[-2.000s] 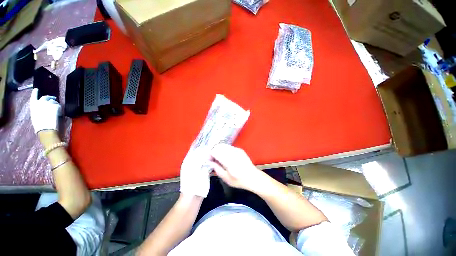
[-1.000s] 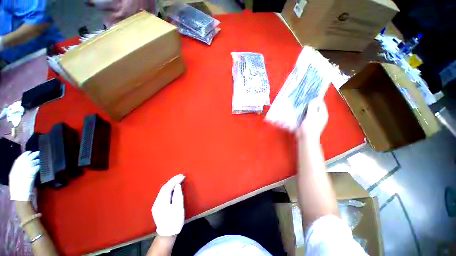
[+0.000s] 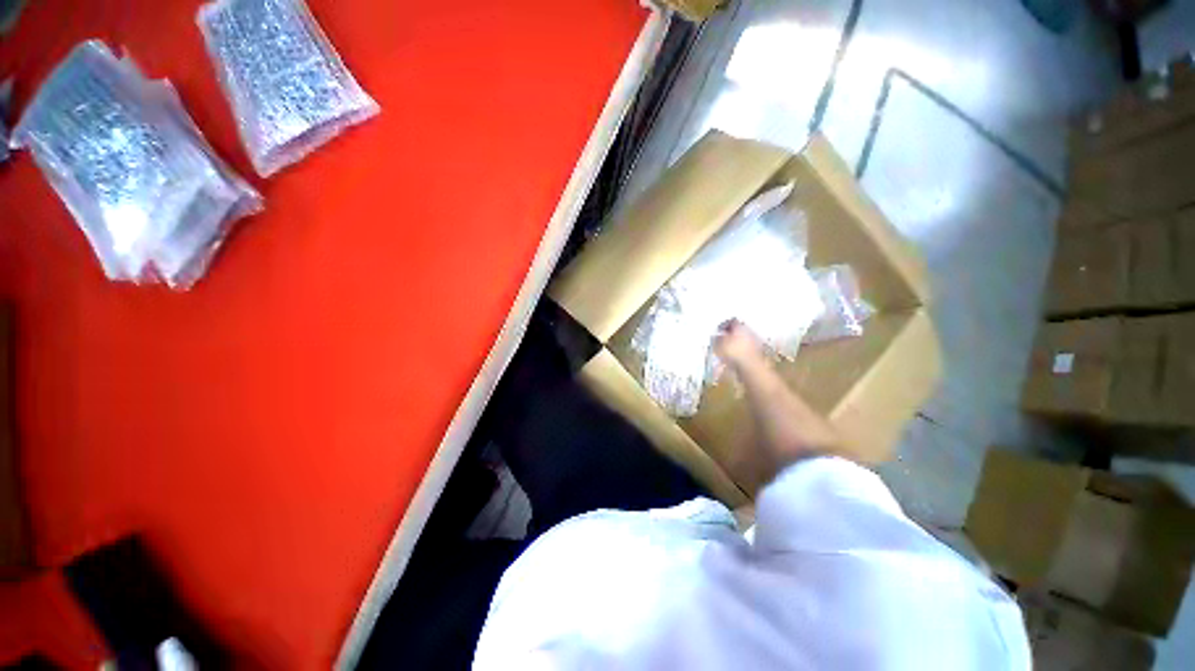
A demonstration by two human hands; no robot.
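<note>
My right hand (image 3: pixel 737 347) is inside the open carton of bubble bags (image 3: pixel 904 354), at the whitish translucent bubble bags (image 3: pixel 786 282). Glare and blur hide whether its fingers grip one. Two groups of silvery bagged units lie on the red surface at the upper left, a stack (image 3: pixel 131 164) and a packet (image 3: pixel 282 79) to its right. A blurred black unit (image 3: pixel 125 590) is at the lower left. A small white tip beside it is cut off by the bottom edge; I cannot tell whether it is my gloved left hand.
The red table's light edge (image 3: pixel 492 367) runs diagonally between the packets and the carton. The carton stands below the table edge, its flaps spread. Brown cartons (image 3: pixel 1127 262) are stacked on the grey floor at the far right, with an open one (image 3: pixel 1062 524) below them.
The view has swung right. My right hand has let go of the bagged unit, now lying by the other packets, and has moved into the carton. My left hand is no longer clearly seen.
</note>
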